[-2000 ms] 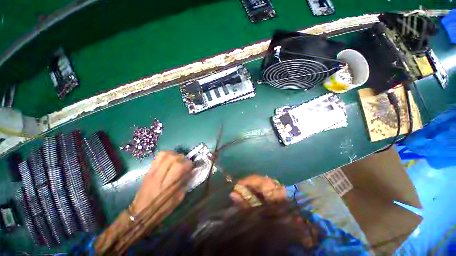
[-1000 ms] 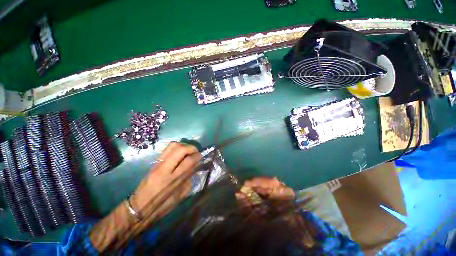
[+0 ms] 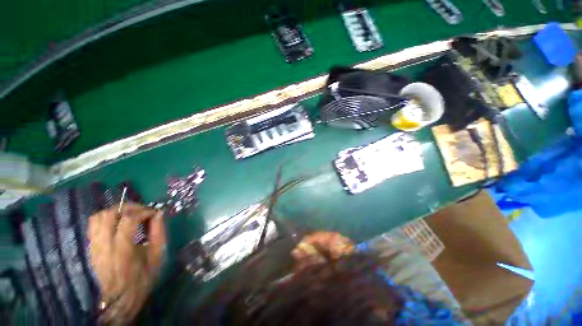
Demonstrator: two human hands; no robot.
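Observation:
A circuit board [image 3: 231,245], silvery with black areas, lies on the bench in front of me, partly covered by dark strands and blurred. My left hand [image 3: 127,245] is left of it, over the right side of the dark ribbed component rows [image 3: 60,235]. A thin pale tool [image 3: 123,198] sticks up between its fingers; the fingertips are bent down and what they touch is unclear. My right hand [image 3: 324,247] is curled right of the board, blurred and partly hidden by dark hair; its contents cannot be told. A loose pinkish-silver heap of small components [image 3: 185,190] lies behind the board.
More boards lie at the back [image 3: 271,130] and right [image 3: 380,162]. A black fan [image 3: 354,109], white cup [image 3: 431,105] and wooden pad [image 3: 469,153] with a cable stand right. A cream rail [image 3: 191,120] borders the green conveyor [image 3: 191,63]. A cardboard box [image 3: 472,255] is below the edge.
My left hand has moved left from the board to the component rows, uncovering the board. My right hand stays about where it was. The view has shifted, and different boards show on the conveyor.

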